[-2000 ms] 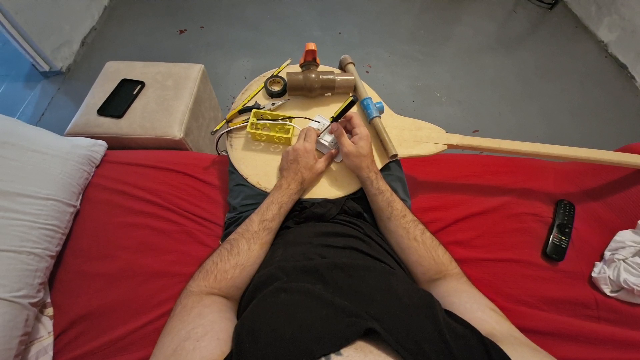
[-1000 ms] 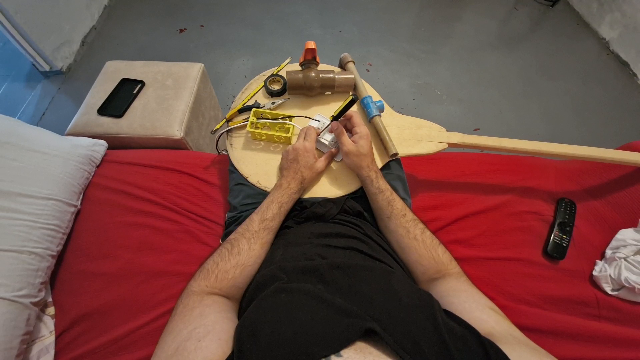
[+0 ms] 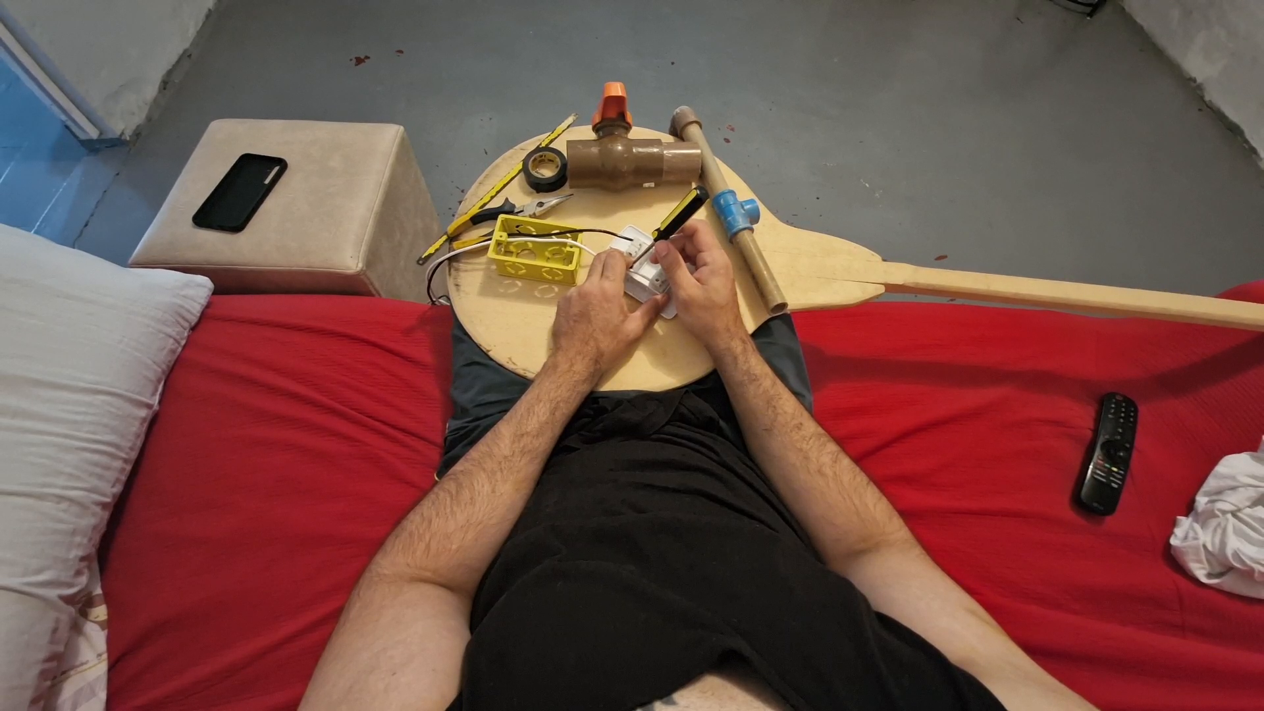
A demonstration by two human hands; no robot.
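Note:
A round wooden board with a long handle [image 3: 474, 296] lies across my lap. My left hand [image 3: 600, 314] grips the near left side of a white electrical outlet module [image 3: 644, 280]. A screwdriver with a black and yellow handle [image 3: 681, 212] slants down to the module, its shaft held at the fingers of my right hand [image 3: 703, 281]. Black and white wires [image 3: 563, 237] run to the module across a yellow plastic electrical box [image 3: 534, 259], just left of my left hand. My fingers hide part of the module and the screwdriver's tip.
Beyond the box lie pliers [image 3: 513, 209], black tape [image 3: 545, 169], a yellow folding rule [image 3: 513, 176] and a brown ball valve [image 3: 632, 163]. A brown pipe with a blue tee [image 3: 736, 211] lies right of my hands. A phone [image 3: 240, 193] rests on a beige ottoman [image 3: 380, 217]; a remote [image 3: 1108, 454] lies right.

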